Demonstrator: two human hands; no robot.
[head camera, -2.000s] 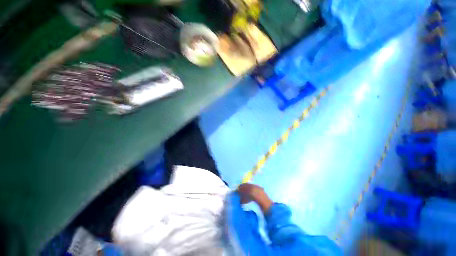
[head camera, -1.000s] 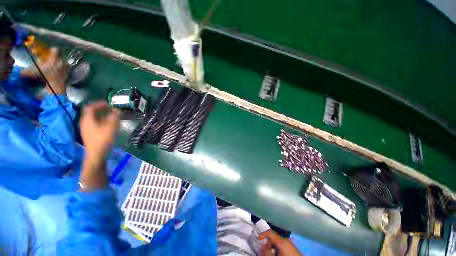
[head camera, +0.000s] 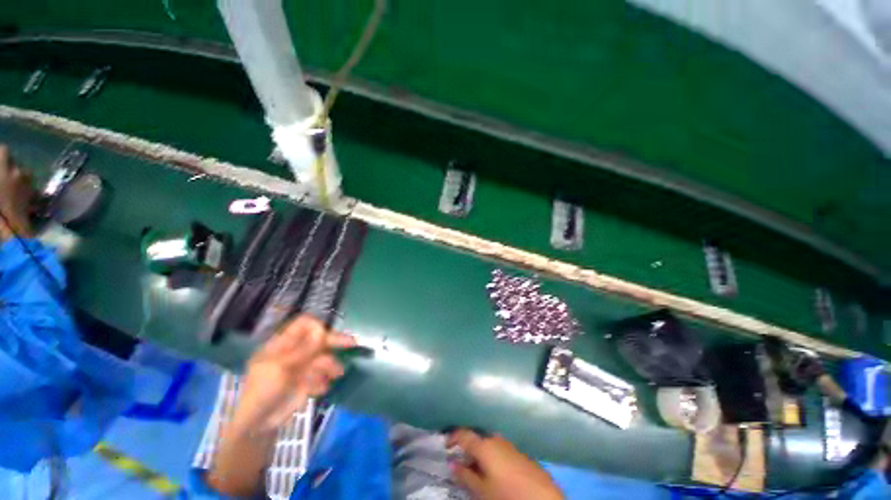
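My left hand (head camera: 283, 376) is over the near edge of the black component strips (head camera: 288, 269), fingers bent; a small dark thing shows at its fingertips, but I cannot tell if it is held. My right hand (head camera: 500, 469) is low at the bottom centre, by grey-white cloth, fingers curled and partly hidden; I cannot tell if it holds anything. A phone assembly (head camera: 591, 389) lies on the green bench at centre right. A heap of small purple-pink components (head camera: 528, 308) lies just behind it.
Fume fan (head camera: 664, 350), whitish cleaning pot (head camera: 687, 407) and tan base (head camera: 728, 459) stand right. Phone assemblies (head camera: 567, 224) lie on the conveyor beyond the pale strip. A thick wrapped tube (head camera: 283, 93) hangs upper left. A blue-sleeved person (head camera: 39, 342) is at left.
The view has swung from the floor and right side to the bench. Over the last second my left hand has moved right to the black strips' near edge. My right hand remains low.
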